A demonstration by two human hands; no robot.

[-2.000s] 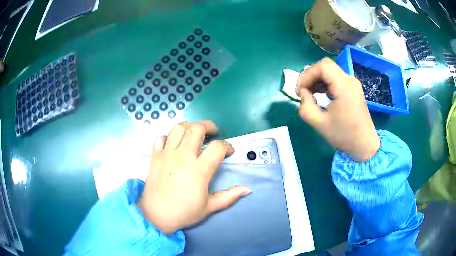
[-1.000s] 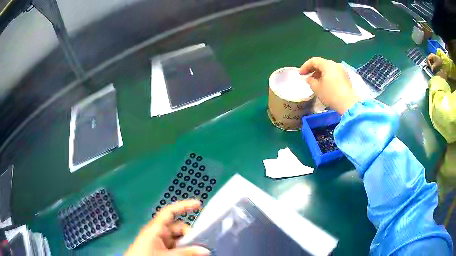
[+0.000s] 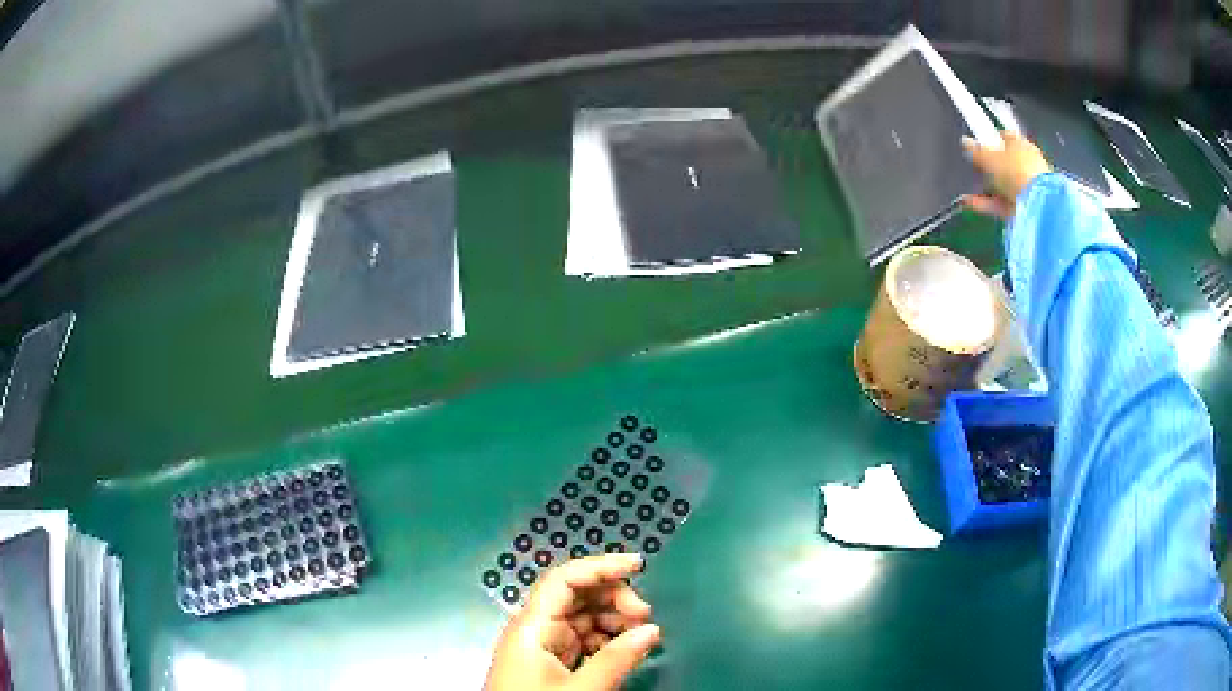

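Observation:
My right hand (image 3: 1007,173) reaches to the upper right and grips the right edge of a grey tablet back cover (image 3: 894,142) with a white interleaf sheet. That cover is tilted over the conveyor belt, behind the cardboard core. My left hand (image 3: 574,632) is at the bottom centre, fingers curled and apart, holding nothing. It covers the lower end of the clear adhesive ring sheet (image 3: 595,506) with rows of black rings.
A blister tray (image 3: 270,536) and stacked covers (image 3: 84,607) lie left. Covers on white sheets (image 3: 378,263) (image 3: 696,189) lie on the belt (image 3: 520,317). The cardboard core (image 3: 926,331), blue parts bin (image 3: 957,466) and white piece (image 3: 878,510) stand right.
My right hand has moved from the cardboard core to a cover at the belt. The cover that was near my left hand has left the bottom centre. My left hand is now empty.

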